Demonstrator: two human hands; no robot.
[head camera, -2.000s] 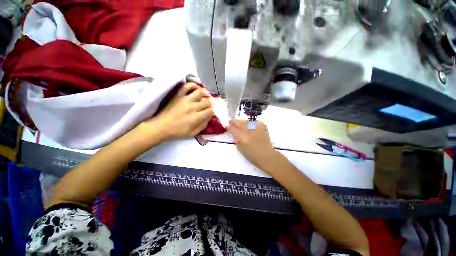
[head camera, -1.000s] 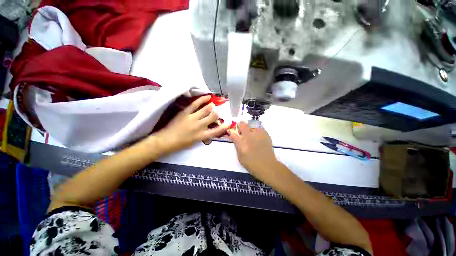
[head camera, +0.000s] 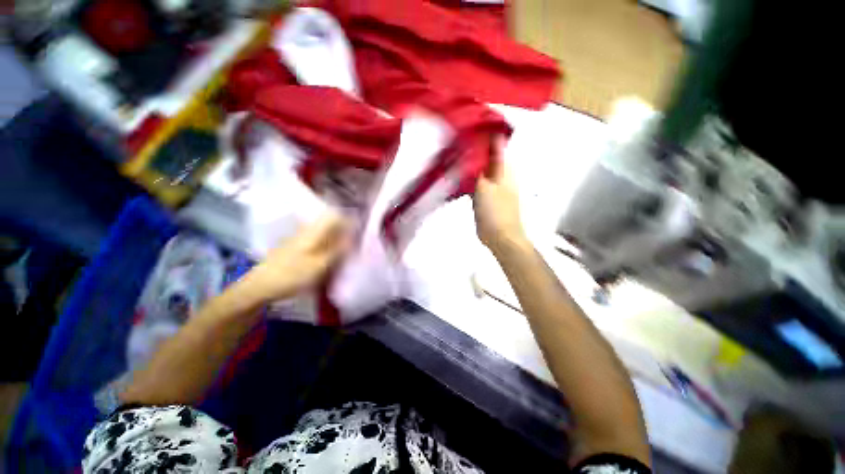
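Observation:
The garment, shiny red with a pale lining side, lies bunched on the left part of the white table and is partly lifted. My left hand, blurred, grips its pale part near the table's front edge. My right hand grips a red part of it farther back, left of the machine head. A dark red strip runs along the pale cloth between my hands. The sewing machine head stands to the right, with no cloth under its needle area.
A blue crate with clear bags is at lower left. A yellow-framed holder is at the table's left. Snips and a brown box lie at lower right. A tan board is at the back. The picture is blurred.
The view has turned left. Both hands have moved away from the needle with the garment. The right hand now holds red cloth farther back, and the garment has come away from the needle.

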